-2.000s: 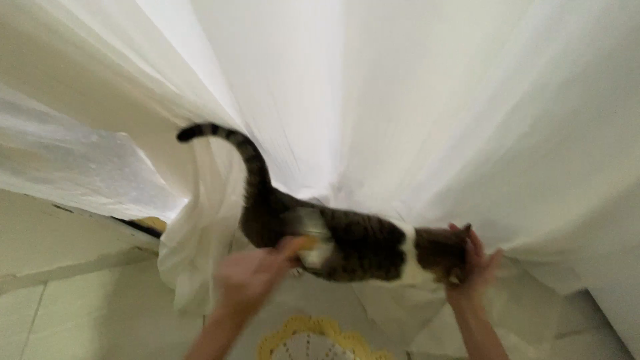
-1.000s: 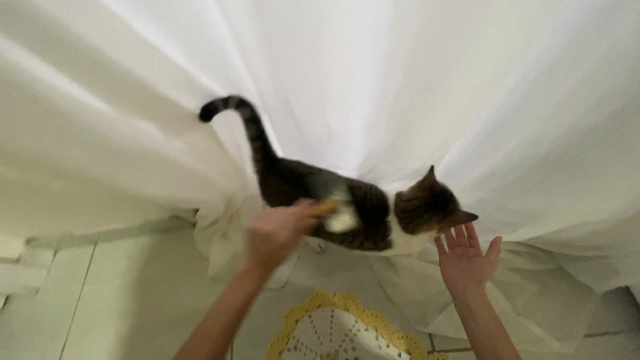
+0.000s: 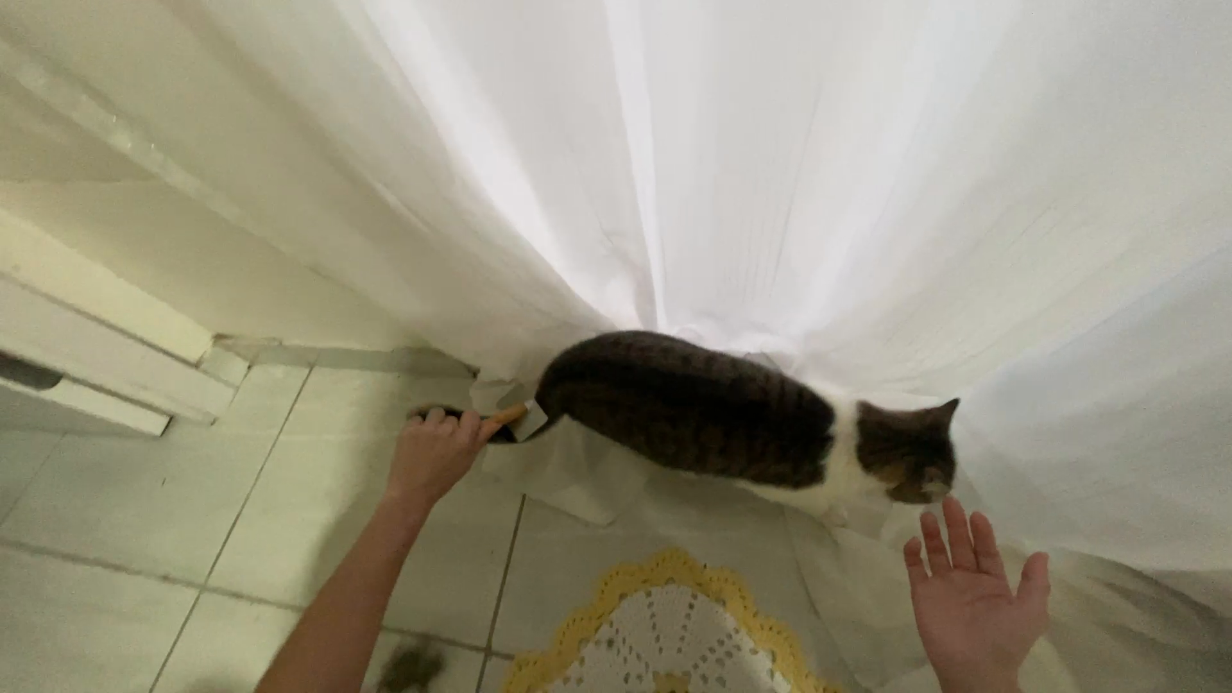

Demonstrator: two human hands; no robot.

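Note:
A tabby-and-white cat stands along the foot of a white curtain, its head to the right. My left hand is closed around the orange handle of a brush, whose pale head is at the cat's tail, behind its rump. The dark tail runs down to the left, partly hidden by that hand. Below the cat's muzzle, my right hand lies palm up with fingers spread and holds nothing; its fingertips are close to the chin, and whether they touch it I cannot tell.
A white crocheted mat with a yellow scalloped edge lies on the tiled floor at the bottom. A dark tuft, apparently fur, is on the tiles to its left. White furniture or panelling stands at the left edge. The curtain's hem spreads over the floor.
My left hand has moved the brush from the cat's back to its tail. The tail, raised before, is now low. My right hand, at the cat's head two seconds ago, is below its muzzle.

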